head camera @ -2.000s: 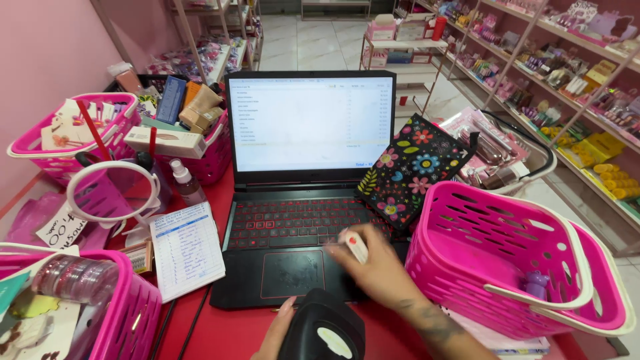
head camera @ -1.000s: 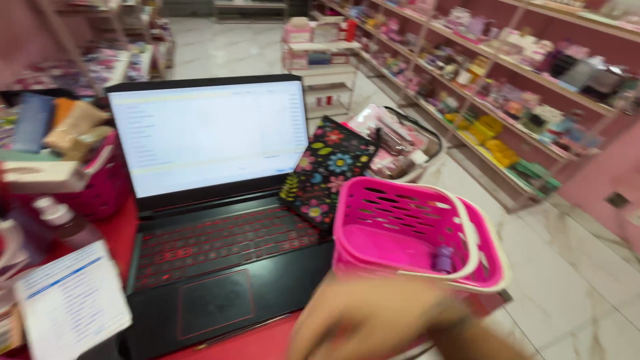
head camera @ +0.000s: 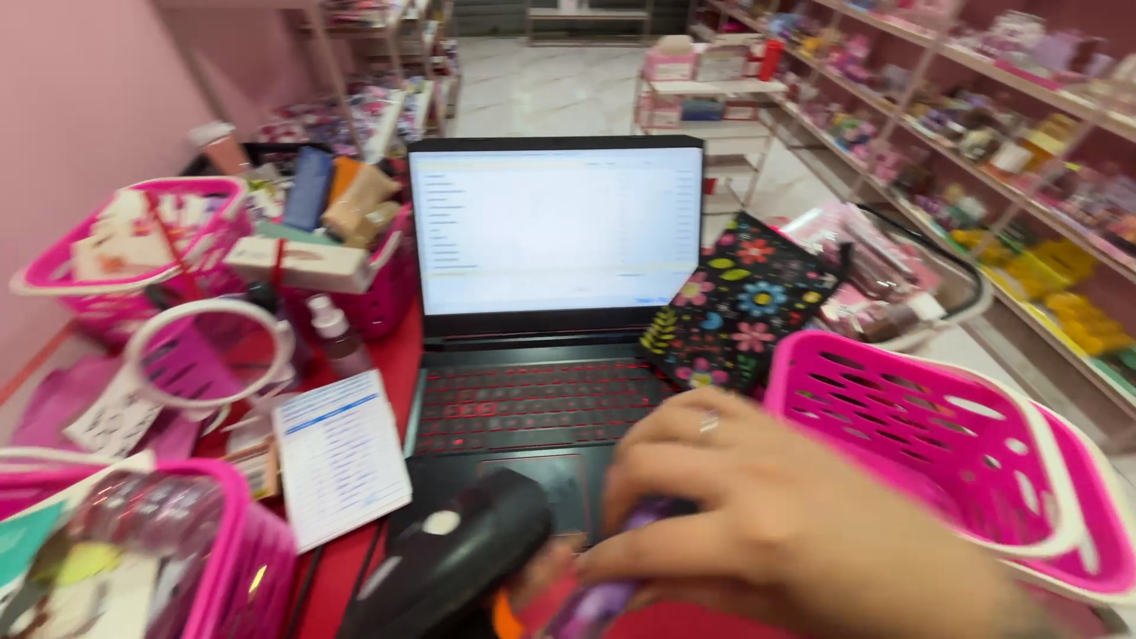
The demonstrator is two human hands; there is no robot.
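Note:
My right hand, wearing a ring, is closed around a small purple item in front of the laptop. Just left of it is a black handheld barcode scanner; a blurred part of my left hand shows behind the scanner, and its grip is mostly hidden. To the right stands a pink plastic basket with a white handle. A black floral pouch leans on the laptop's right side. A written sheet lies left of the keyboard.
Filled pink baskets stand at the left, another at the lower left. A round white-framed mirror and a spray bottle are beside the laptop. A basket of packaged goods stands at the right, before stocked shelves.
My right hand now holds the purple item in front of the laptop. A purple item earlier lay in the right pink basket. The scanner is again in view. The view swung right, then back.

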